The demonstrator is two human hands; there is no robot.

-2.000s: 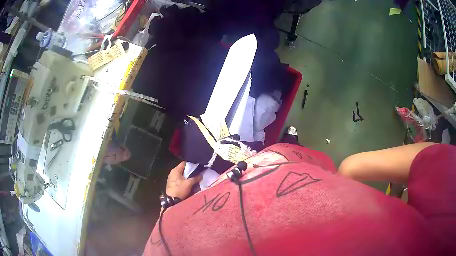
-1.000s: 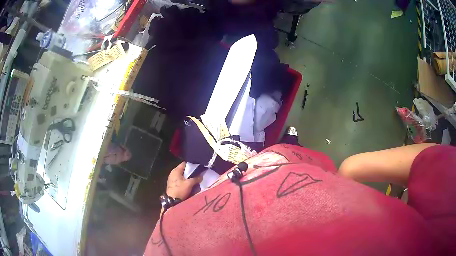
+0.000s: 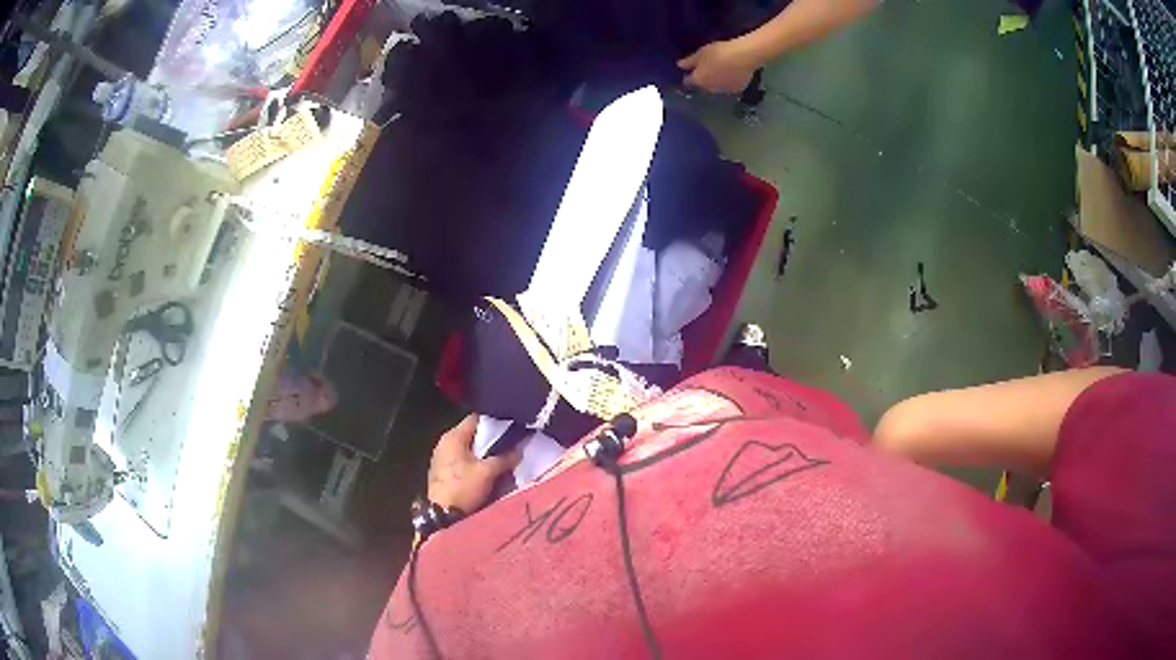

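My left hand [image 3: 467, 475], with a dark band on the wrist, holds the lower end of a bundle of cut pieces [image 3: 583, 239] against my red top. The bundle is long, white and dark, with its pointed white end up and away from me. A pale tie [image 3: 596, 387] is knotted around it beside a cream-yellow ticket [image 3: 526, 338]. My left fingers are partly hidden by the cloth. My bare right arm shows at the right, but its hand is hidden.
Another person's hand [image 3: 722, 67] is at the edge of a dark cloth heap [image 3: 451, 142]. A red bin [image 3: 752, 252] with white pieces stands below the bundle. At left are a white table [image 3: 258, 303], sewing machine [image 3: 123, 239] and scissors [image 3: 165, 331]. Wire mesh [image 3: 1141, 77] stands at right.
The other person's forearm and hand have come into view at the top, reaching to the dark cloth. My left hand and the bundle have barely moved.
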